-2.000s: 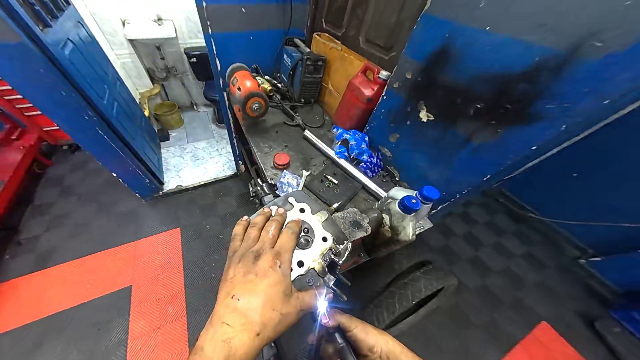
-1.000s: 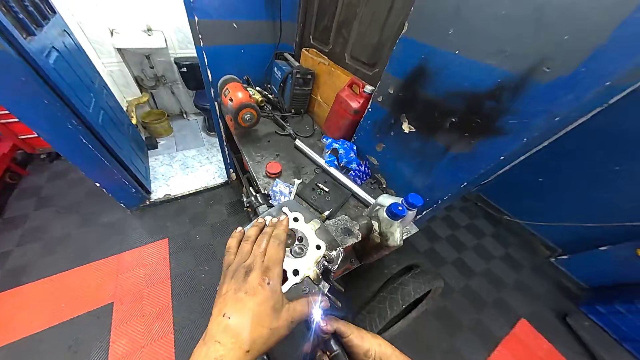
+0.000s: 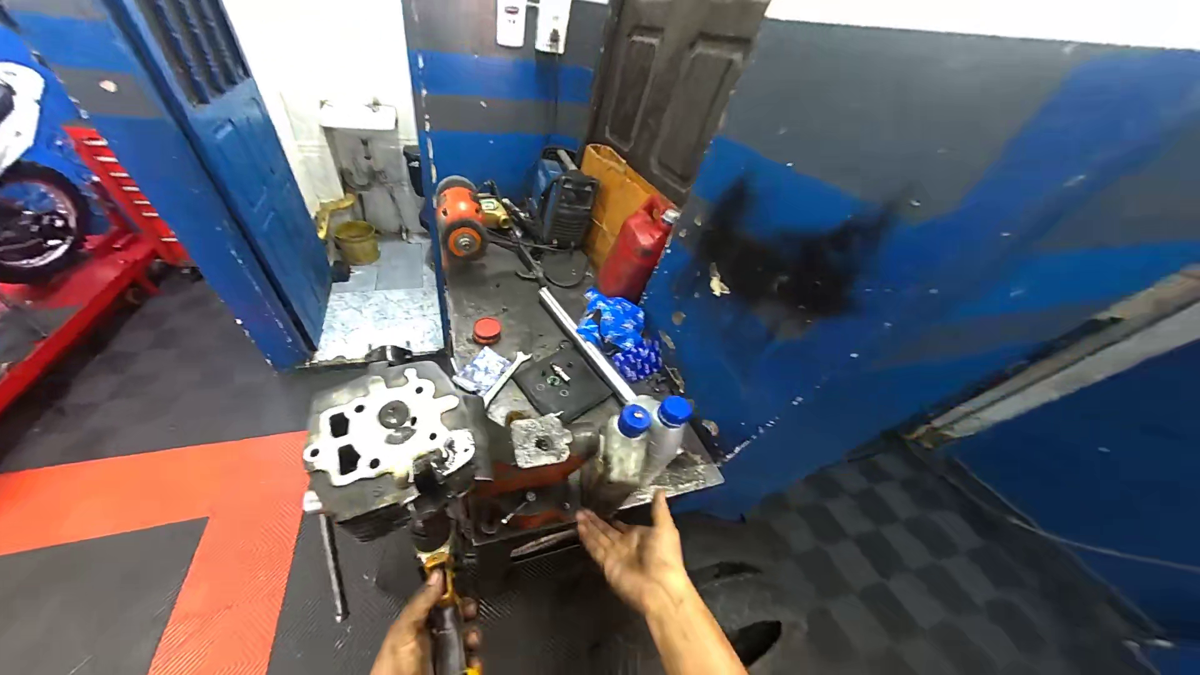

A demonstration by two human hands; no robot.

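Observation:
An engine cylinder head (image 3: 394,422) sits at the near left end of the bench, its pale, flat face turned up. Just below it my left hand (image 3: 422,623) is closed around a black-and-yellow handheld power tool (image 3: 442,562), whose front end reaches the near side of the head; its tip is hidden. My right hand (image 3: 637,562) is spread and holds nothing, below two bottles with blue caps (image 3: 634,420) at the bench's near right corner. A worn red vise (image 3: 534,502) shows between the hands.
The workbench (image 3: 506,295) carries a bench grinder (image 3: 462,220), a metal tube (image 3: 589,345), a wrench (image 3: 506,375), a red lid (image 3: 487,329), a blue plastic bag (image 3: 614,322) and a red jug (image 3: 637,248). A metal rod (image 3: 333,567) hangs below the head. A blue wall stands right.
My left hand has left the cylinder head and now holds the tool. My right hand, before at the tool, is free and further right. The bright light at the tool is gone. The view has shifted.

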